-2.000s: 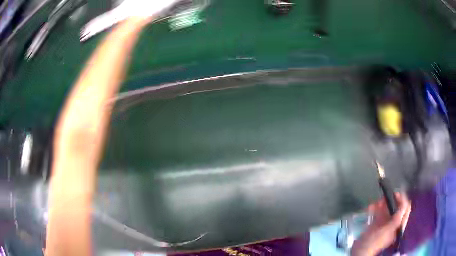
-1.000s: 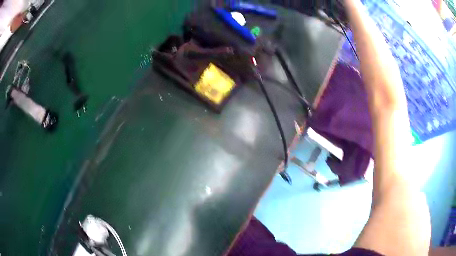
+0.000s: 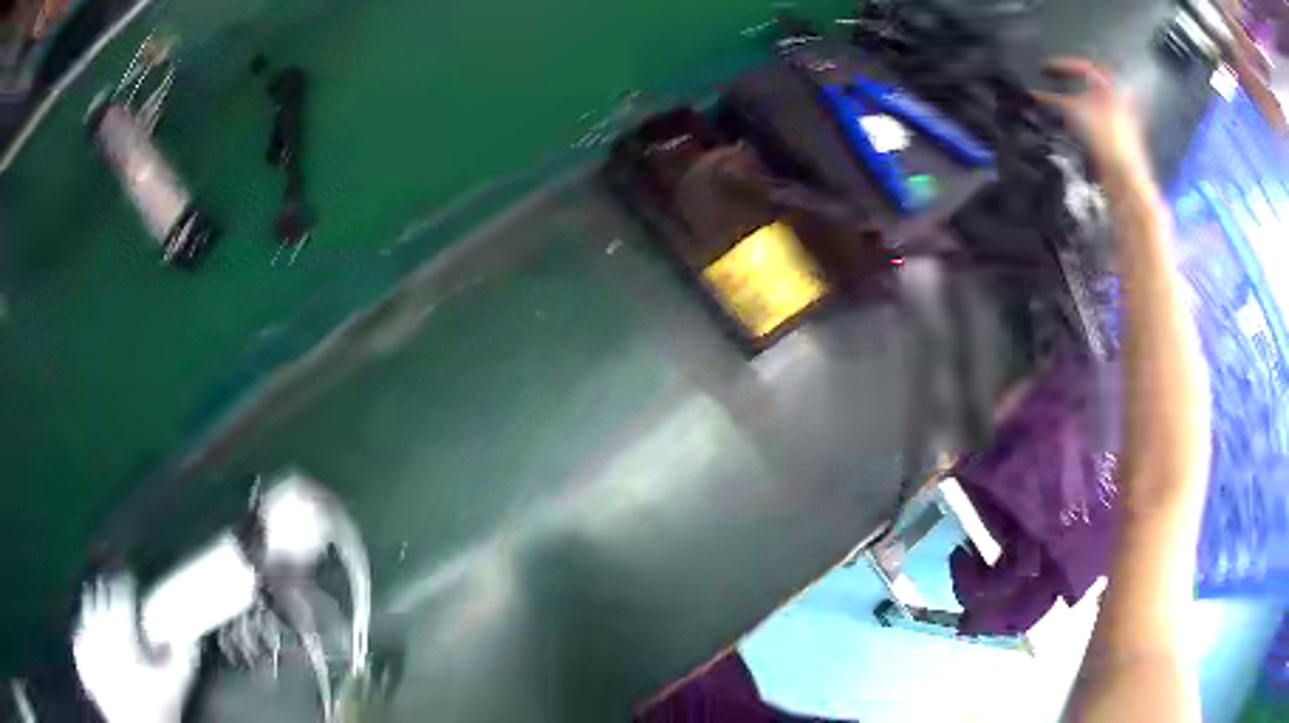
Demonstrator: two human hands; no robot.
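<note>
The picture is blurred. My left hand (image 3: 134, 657), in a white glove, is at the lower left. It holds a white-and-black housed unit (image 3: 205, 586) by its left end, above the bench mat (image 3: 495, 424). Pale leads hang in a loop at the unit's right side. My bare right hand (image 3: 1096, 106) is at the upper right, beside a heap of black cables (image 3: 975, 50). Its fingers are apart and I see nothing in them.
A dark iron stand with a yellow sponge (image 3: 765, 280) is right of centre. Blue-handled cutters (image 3: 872, 148) lie on the black station behind it. A white-and-black piece (image 3: 149, 184) and a black part (image 3: 287, 156) lie at the upper left. A blue crate (image 3: 1230, 353) is at the right.
My right hand held the soldering iron two seconds ago and now shows at the cable heap without it. My gloved left hand and more of the unit have come into view. The view has shifted.
</note>
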